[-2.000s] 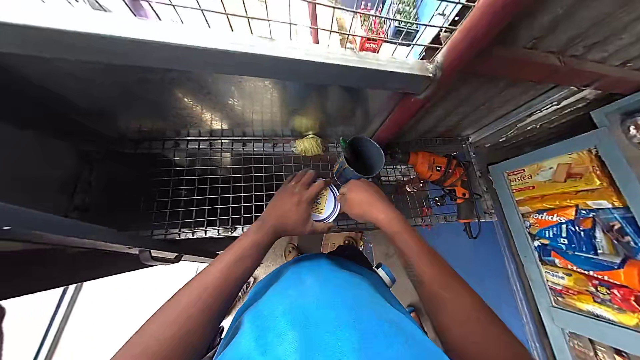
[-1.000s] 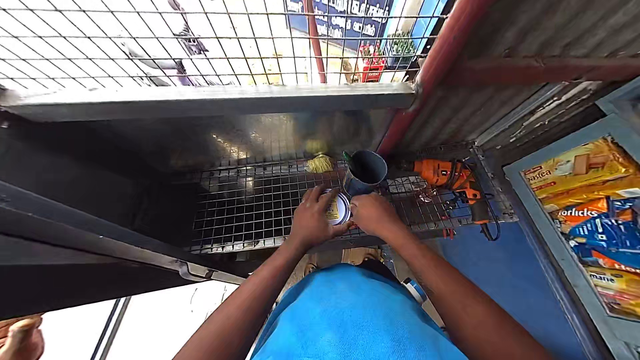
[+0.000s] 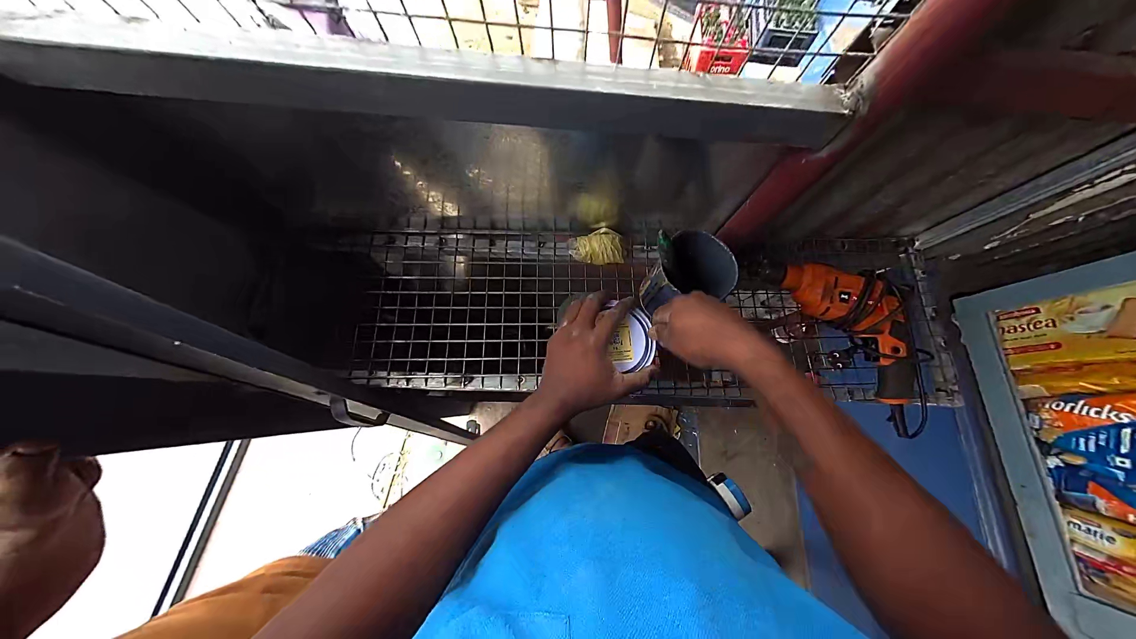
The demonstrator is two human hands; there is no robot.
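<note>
On the wire mesh shelf, a round tin with a white lid [image 3: 632, 342] is gripped by my left hand [image 3: 581, 351], its fingers over the lid and thumb at the near side. My right hand [image 3: 706, 330] is closed at the tin's right edge; whether it holds a small tool is hidden. Just beyond it stands a dark open pot [image 3: 704, 262], with a green-tipped thing inside its left rim. A yellow bundle [image 3: 600, 247] lies left of the pot. To the right rests an orange power drill [image 3: 843, 297] with its cord.
The mesh shelf [image 3: 453, 333] runs left under a grey metal bar [image 3: 426, 84]. A framed display of food packets [image 3: 1078, 408] stands at right. Another person's head [image 3: 44, 532] and orange clothing [image 3: 248, 603] show at lower left. Red and blue crates appear beyond the upper mesh.
The other person has come further into view at lower left, with orange clothing now showing. Both my hands stay at the tin. The view has shifted.
</note>
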